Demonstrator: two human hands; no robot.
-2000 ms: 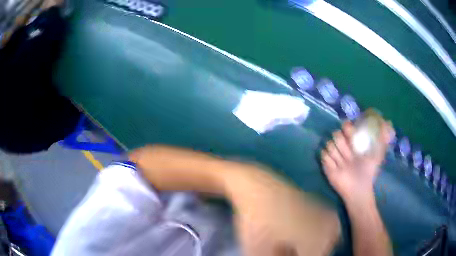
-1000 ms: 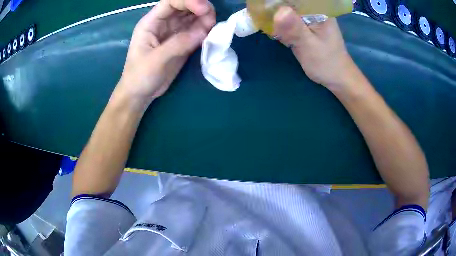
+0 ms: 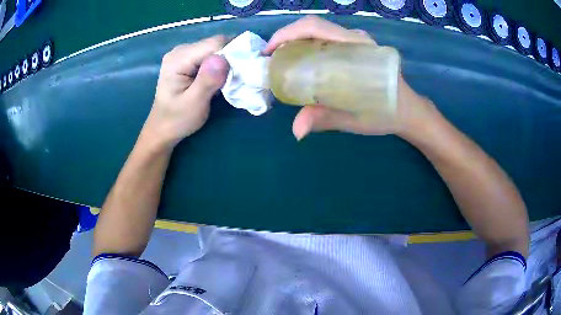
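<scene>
My right hand (image 3: 400, 107) holds the squeeze bottle (image 3: 335, 74) on its side, its base to the right and its nozzle end to the left. Yellowish liquid shows in the bottle. My left hand (image 3: 190, 89) pinches the white wipe (image 3: 248, 74) around the nozzle end, so the nozzle is hidden. Both hands are above the green worktop. Several round parts (image 3: 435, 7) with bright centres stand in a row along the belt edge beyond my hands.
The green worktop (image 3: 307, 178) lies in front of me. More round parts (image 3: 35, 59) stand at the far left. A blue object (image 3: 27, 9) shows at the top left corner. A dark rounded shape (image 3: 37, 237) is at the lower left.
My view has swung from the row to the worktop. The bottle has come down and left into fuller view. My left hand has taken hold of the wipe, which hung loose at the nozzle a second ago.
</scene>
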